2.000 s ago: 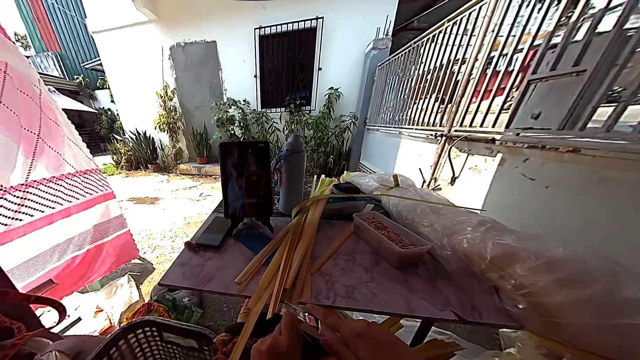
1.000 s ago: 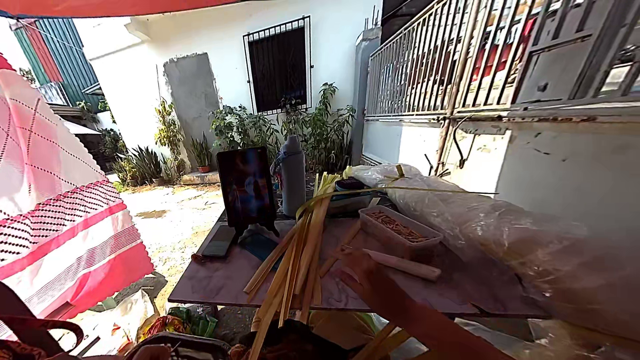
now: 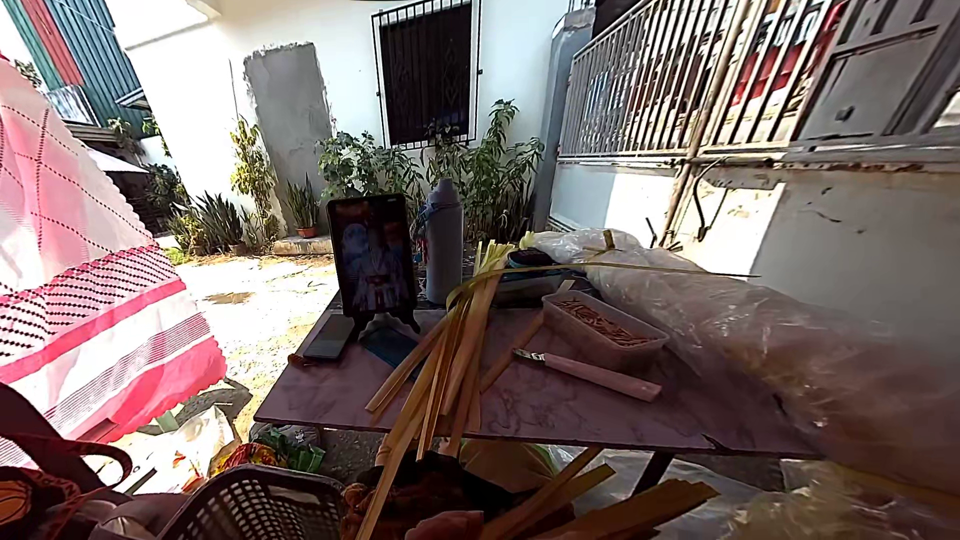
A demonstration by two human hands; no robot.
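Observation:
At the bottom edge only a small part of what looks like my left hand [image 3: 446,526] shows, beside several pale dry leaf strips [image 3: 551,504]; its grip is hidden. My right hand cannot be made out. A bundle of long leaf strips [image 3: 465,330] lies over the table [image 3: 315,401], its lower ends hanging past the front edge. Right of the bundle, a small tool with a short metal blade and a pale wooden handle [image 3: 600,376] rests on the tabletop. Behind it stands a clear plastic tub [image 3: 609,349] of small brown pieces.
A tablet on a stand [image 3: 375,259], a phone [image 3: 330,337], a grey bottle [image 3: 445,244] and a dark pouch [image 3: 525,281] stand or lie at the back. Large plastic-wrapped rolls [image 3: 757,345] crowd the right. A plastic basket [image 3: 262,480] is at the lower left, near hanging pink-white cloth [image 3: 97,300].
A second ago my right hand reached over the table at the wooden-handled tool; it has drawn back and the tool lies there. Two seconds ago both hands were low at the front.

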